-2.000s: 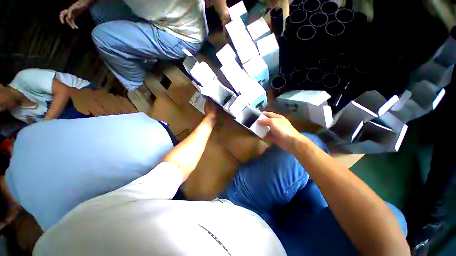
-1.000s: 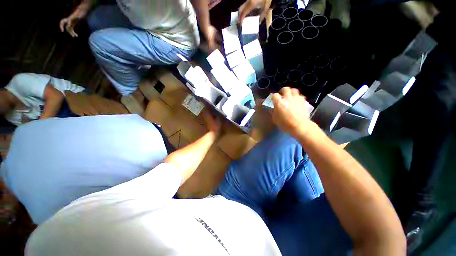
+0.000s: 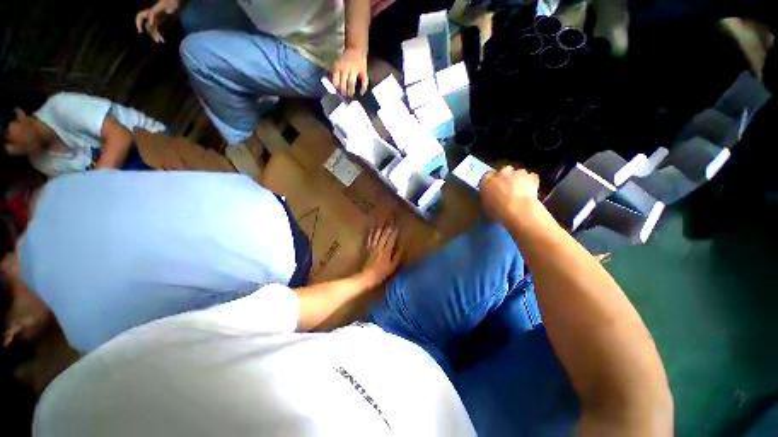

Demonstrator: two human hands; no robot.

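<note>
Several open white and pale-blue cartons stand in a cluster on brown cardboard in front of me, flaps up. My right hand grips a carton just right of the cluster; only its pale end shows past my fingers, the rest is hidden. My left hand lies on the large corrugated cardboard, fingers apart and holding nothing. More open cartons stand in a row to the right of my right hand.
Dark tube-shaped products with pale rings are massed at the back. Another person's hand is beside the carton cluster. A person in a light-blue shirt is close on the left, another person beyond. Green floor lies at the right.
My left hand has left the carton cluster and moved down onto the cardboard. My right hand has moved from the cluster to the carton on its right. The other person's hand has reached beside the cluster.
</note>
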